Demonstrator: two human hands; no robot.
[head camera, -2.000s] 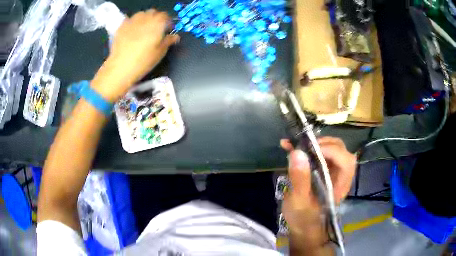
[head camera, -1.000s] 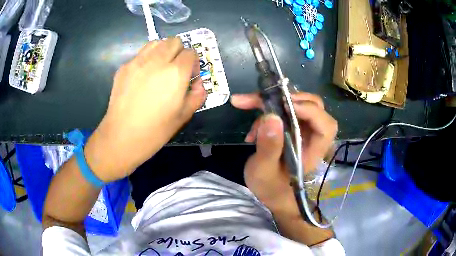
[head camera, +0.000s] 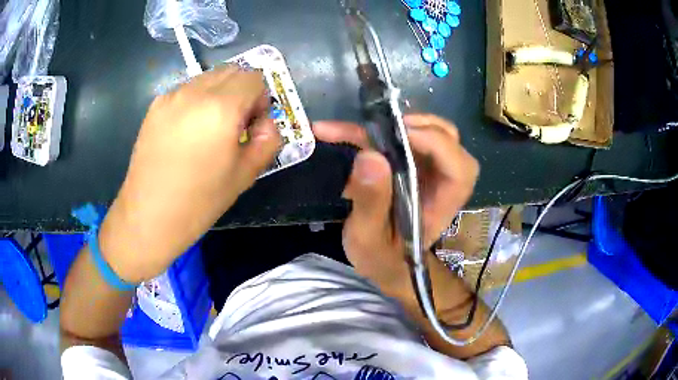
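A white power strip housing (head camera: 299, 152) filled with parts lies on the dark bench, partly covered by my left hand. My left hand (head camera: 201, 141), with a blue wristband, is curled over its left side. A blue disc component (head camera: 277, 113) shows right at my left fingertips, which appear to pinch it; the contact itself is hidden. My right hand (head camera: 405, 178) holds the dark soldering iron (head camera: 383, 122) like a pen, with a pale tube along it. The iron points up and away, right of the housing; its tip is blurred near the top edge. My right index finger reaches towards the housing's edge.
Blue disc components (head camera: 438, 37) lie in a pile at the top. A cardboard tray (head camera: 494, 82) with a cream-coloured curved piece (head camera: 546, 56) is at the right. Another filled housing (head camera: 37, 119) is at the left. Clear plastic wrap (head camera: 197, 22) lies beyond. The iron cable (head camera: 520, 252) trails right.
My left hand has gone from the blue disc pile to the housing. My right hand has moved left with the iron. Since one second ago, both hands and housing appear slightly farther left.
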